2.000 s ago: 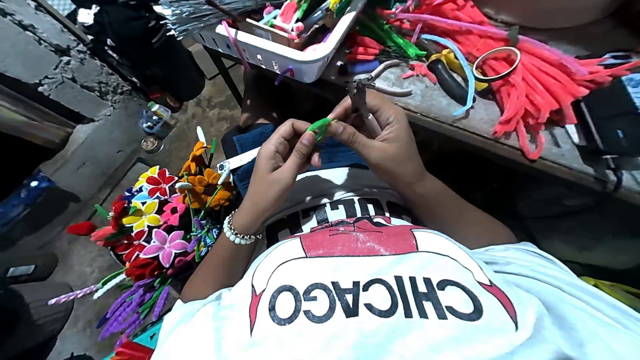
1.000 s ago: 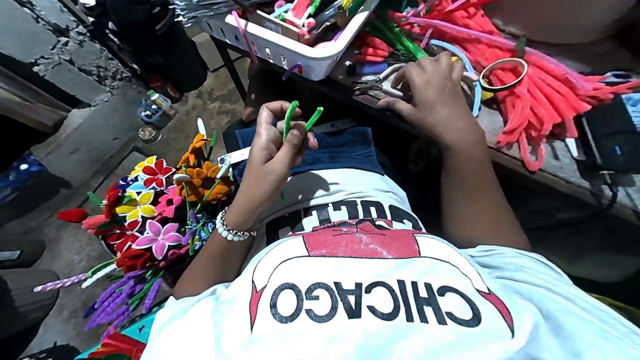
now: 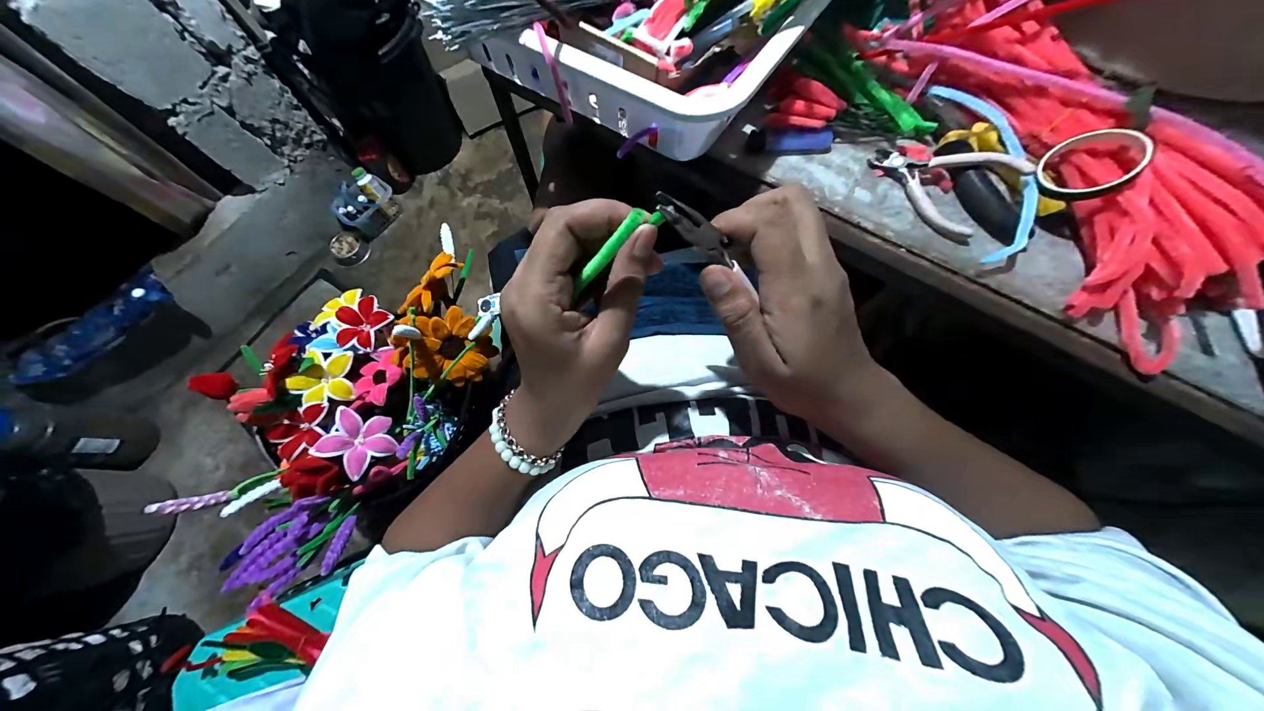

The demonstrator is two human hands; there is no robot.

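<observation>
Between the thumb and fingers of my left hand (image 3: 578, 296) is a bent green pipe cleaner (image 3: 612, 249), its tip pointing toward the right. My right hand (image 3: 790, 286) grips a pair of pliers (image 3: 696, 235) with dark metal jaws, whose handles are mostly hidden in the palm. The jaws are at the tip of the green pipe cleaner; whether they are closed on it I cannot tell. A second pair of pliers (image 3: 928, 188) with pale handles lies on the table at the right.
A white plastic basket (image 3: 681, 123) of craft pieces stands at the table's edge (image 3: 1027, 341). Red pipe cleaners (image 3: 1175, 247) and a roll of tape (image 3: 1094, 163) lie at the right. Pipe-cleaner flowers (image 3: 355, 395) stand low at the left, near a bottle (image 3: 370, 186) on the floor.
My right hand, on the table by the tools one second ago, is back beside my left hand with pliers in it. The green pipe cleaner has stayed in my left hand.
</observation>
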